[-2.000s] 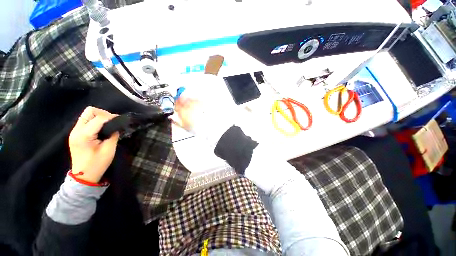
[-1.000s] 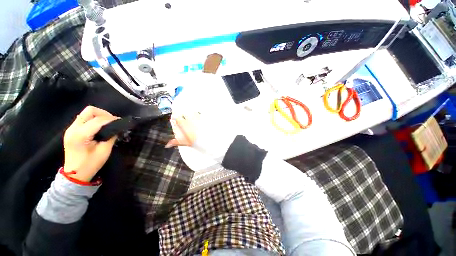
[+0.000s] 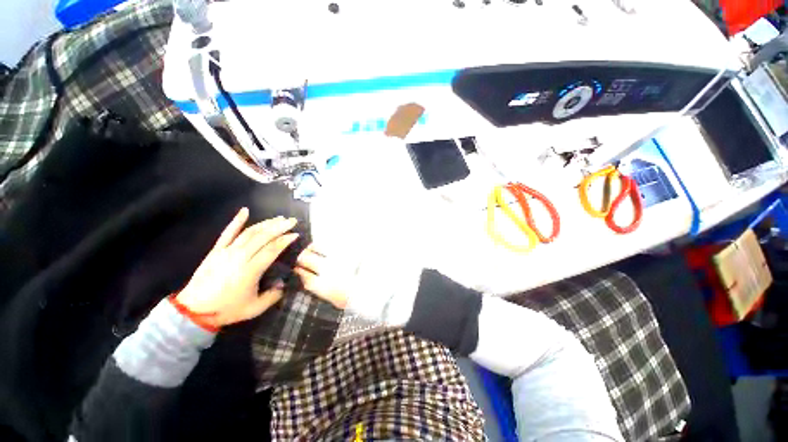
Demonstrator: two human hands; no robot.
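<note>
The black fabric piece [image 3: 130,216] lies left of and below the presser foot and needle area [image 3: 298,177]. A plaid fabric piece [image 3: 302,328] shows under it near the table's front edge. My left hand [image 3: 238,272] lies on the black fabric with its fingers spread toward the needle area. My right hand [image 3: 327,274] is at the fabric's right edge, just right of my left fingertips. It is washed out by glare, and its grip cannot be made out. The needle point is not clear to see.
The sewing machine head [image 3: 371,43] spans the back. A flat black rectangle [image 3: 439,162] and a brown scrap [image 3: 404,120] lie on the bed. Two looped-handle scissors [image 3: 529,216], [image 3: 612,198] lie right. More plaid fabric hangs behind left [image 3: 112,69] and below the table's right front [image 3: 613,337].
My left hand has let go of the raised fabric edge, moved right and flattened on the fabric. My right hand has moved down, nearer the front edge. The view has shifted slightly.
</note>
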